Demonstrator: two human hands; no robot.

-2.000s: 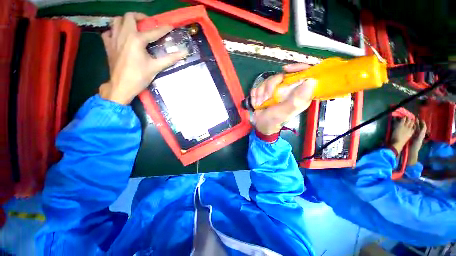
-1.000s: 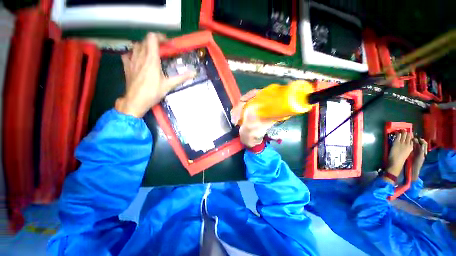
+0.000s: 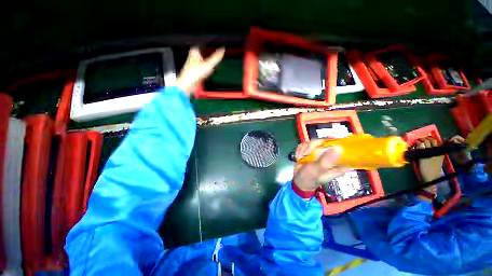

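My right hand (image 3: 318, 167) holds the electric screwdriver (image 3: 367, 151), its dark tip pointing left, above a red-framed tablet (image 3: 348, 191) on the bench. My left hand (image 3: 198, 69) is stretched out over the conveyor with its fingers apart and holds nothing. Just right of it, a red-framed tablet (image 3: 302, 75) with a pale battery lies tilted on the conveyor, overlapping other frames. The round dark screw tray (image 3: 260, 149) lies on the bench left of the screwdriver tip.
Red-framed units (image 3: 40, 188) stand stacked at the left. A white-framed tablet (image 3: 123, 81) lies on the conveyor at the upper left, and more red frames (image 3: 396, 67) lie at the upper right. A co-worker's hand (image 3: 430, 161) and blue sleeves show at the right.
The framed tablet in front of me has left the bench; a similar one now lies on the conveyor. My left hand has let go and reached forward. The screwdriver has moved right, and the view has shifted.
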